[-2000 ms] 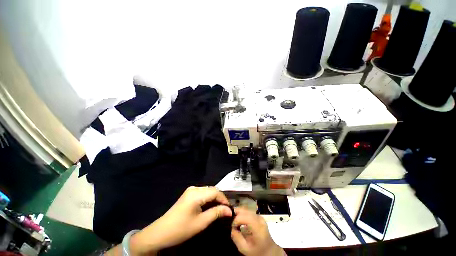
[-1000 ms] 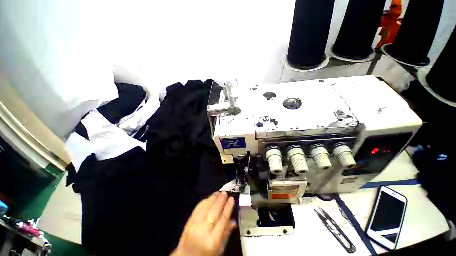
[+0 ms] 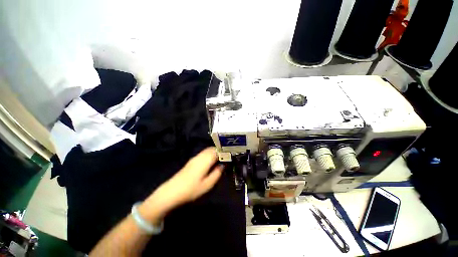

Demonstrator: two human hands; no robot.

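Black fabric (image 3: 201, 221) lies flat to the left of the overlock machine (image 3: 306, 113), its right edge running up to the needle area (image 3: 242, 170). My left hand (image 3: 193, 175), with a pale bracelet at the wrist, reaches over the fabric to the left side of the machine head, beside the presser foot. Its fingertips are partly hidden at the head, so I cannot tell if they pinch the cloth. My right hand is not in view. The looper cover opening (image 3: 269, 215) shows as a dark gap at the machine front.
Thread snips (image 3: 329, 228) and a smartphone (image 3: 380, 218) lie right of the opening, a blue strip (image 3: 349, 226) between them. White pieces (image 3: 93, 125) and a crumpled black heap (image 3: 173, 110) lie at the back left. Black thread cones (image 3: 314, 32) stand behind the machine.
My right hand has left the view since the oldest frame, where both hands met at the fabric edge. My left hand has moved forward to the machine head. The fabric edge now lies along the foot.
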